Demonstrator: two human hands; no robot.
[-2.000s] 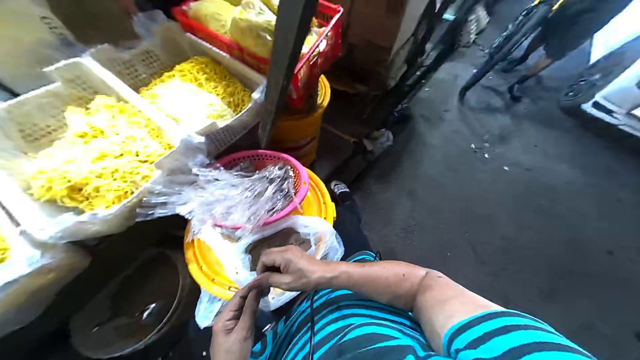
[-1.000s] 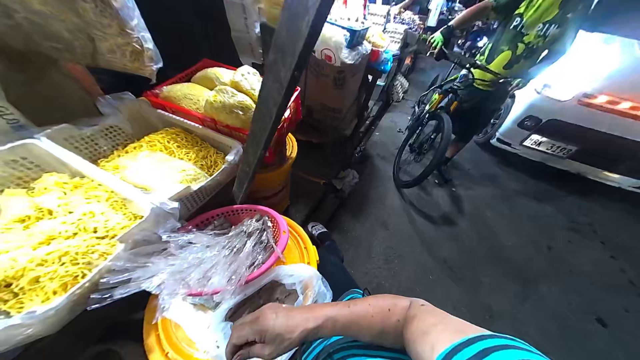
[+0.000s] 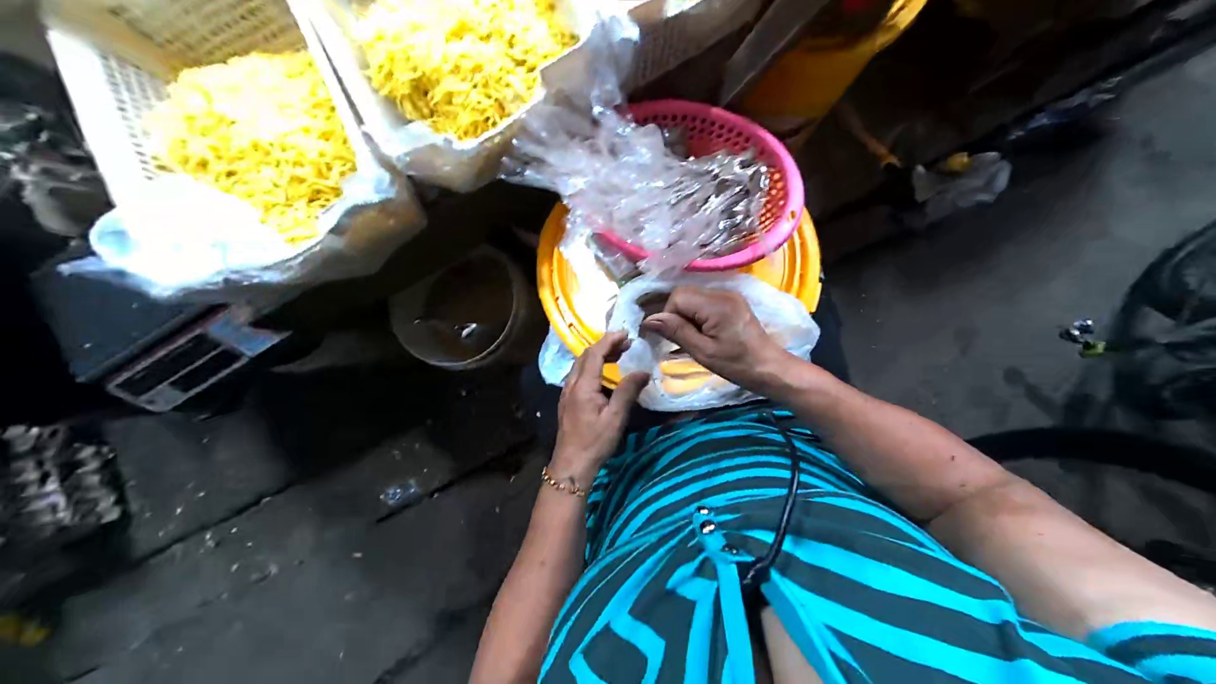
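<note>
A white plastic bag lies on a round yellow lid in front of my body. My right hand is over the bag, fingers curled and pinched at its opening; what lies between them is too small to tell. My left hand is at the bag's left edge, thumb and fingers apart around a bit of the plastic; whether it grips is unclear. Just beyond, a pink perforated basket holds clear plastic bags, which spill over its left side.
Two white crates of yellow noodles, one at the left and another nearer the middle, stand beyond a round bucket. A digital scale sits under the left crate. Part of a bicycle tyre shows at the right.
The view has swung down and left. My left hand, out of sight one second ago, is in view at the bag's left edge. My right hand has lifted, with its fingers now curled at the bag's opening.
</note>
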